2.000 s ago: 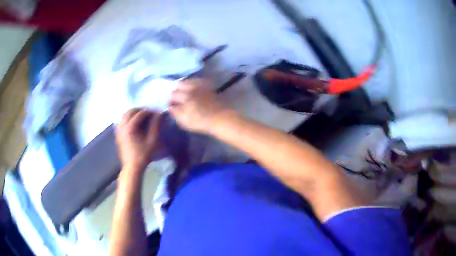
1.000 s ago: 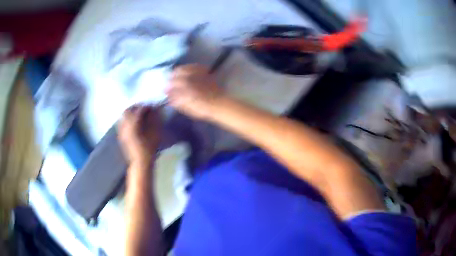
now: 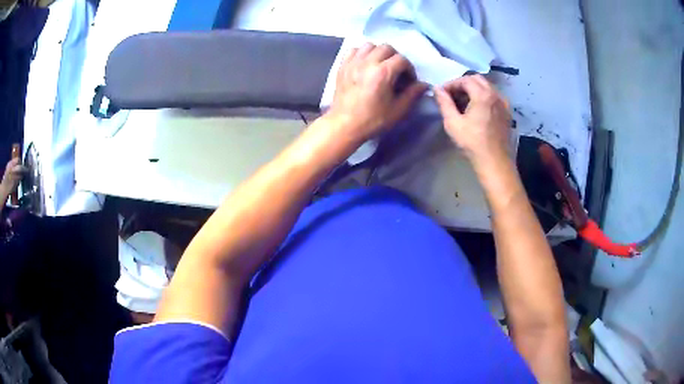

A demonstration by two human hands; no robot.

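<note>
A pale grey-white garment piece [image 3: 427, 37] lies over the right part of a long dark grey padded sleeve board [image 3: 217, 71]. Its cloth also hangs towards my body in shadow. My left hand [image 3: 375, 86] grips the cloth at the board's right part. My right hand [image 3: 476, 112] pinches the cloth edge between thumb and fingers, close beside my left fingertips. A short stretch of edge shows between the two hands. The fingers hide the rest of the grip. An industrial iron [image 3: 551, 176] with a reddish-brown handle stands at the right, untouched.
An orange-red hose sleeve [image 3: 611, 243] joins the iron to a thin line. A blue block [image 3: 201, 13] lies beyond the board. A dark clamp [image 3: 101, 101] is at the board's left end. Another person's hand [image 3: 11, 176] shows at the far left. White cloth [image 3: 142, 270] lies below the table.
The view has turned, so the board now lies level across the upper left and the iron sits lower right. Both hands still hold the cloth close together.
</note>
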